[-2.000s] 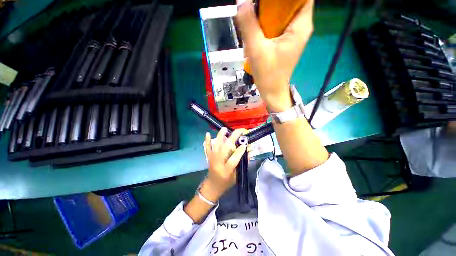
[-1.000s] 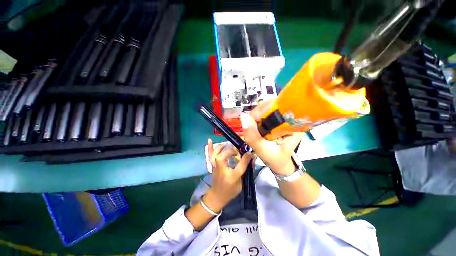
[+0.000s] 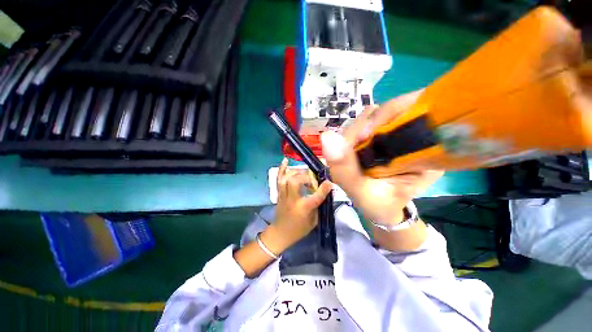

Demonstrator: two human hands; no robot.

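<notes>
A black tripod [image 3: 296,144] is held at the bench edge, one leg pointing up-left and another hanging down toward my lap. My left hand [image 3: 300,202] pinches it near the hub with thumb and fingers. My right hand [image 3: 383,185] is closed around the lower end of a large orange electric screwdriver [image 3: 496,97], tilted with its thick end up-right. The screwdriver tip and the hub's screw spot are hidden behind my right hand. A third leg cannot be made out.
A white screw feeder [image 3: 344,71] with blue edges stands on a red base [image 3: 290,97]. Black foam trays [image 3: 130,152] with silver-ended sticks lie at left, more trays [image 3: 542,176] at right. A blue basket [image 3: 81,249] is below the bench. A person's pale sleeve [image 3: 552,224] shows at right.
My right hand came down from beside the feeder with the orange screwdriver to the hub. The screwdriver has since tilted outward and looms larger. The view shifted, so the bench sits higher.
</notes>
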